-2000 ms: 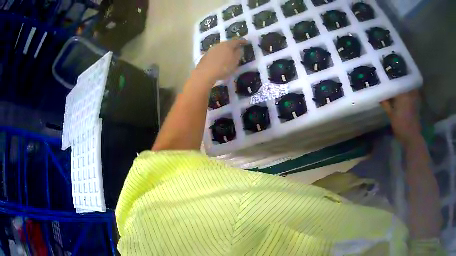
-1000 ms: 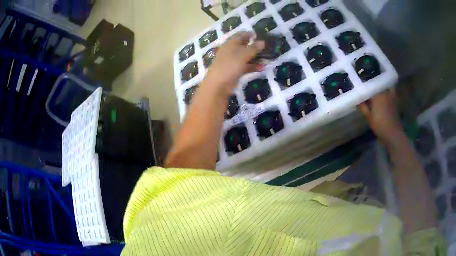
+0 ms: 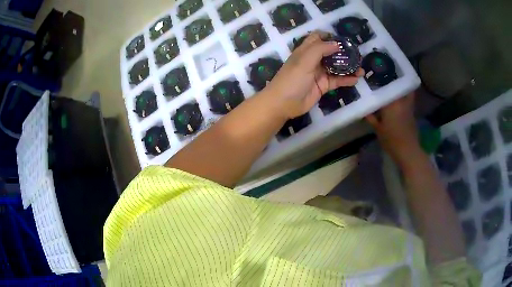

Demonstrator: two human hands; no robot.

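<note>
My left hand (image 3: 306,78) holds a round black module (image 3: 341,58) above the white foam tray (image 3: 147,159). The module's face with pale printed text points up. The tray has rows of square pockets with black modules, many showing a greenish centre and short pale pin. One empty pocket (image 3: 210,60) shows a dark mark on its floor. My left forearm hides part of the near rows. My right hand (image 3: 397,120) grips the tray's near right corner from the side; its fingertips are partly hidden under the edge. More foam lies stacked below this tray.
White gridded sheets (image 3: 42,190) lean on a dark bin (image 3: 78,179) at the left, near blue racks (image 3: 17,235). A second tray with dark parts (image 3: 485,168) stands at the right. A dark container (image 3: 56,42) is on the floor at the upper left.
My left hand has lifted a module out, leaving a pocket empty, and moved right over the tray. My right hand stays at the corner. The whole view has shifted, so things appear further left.
</note>
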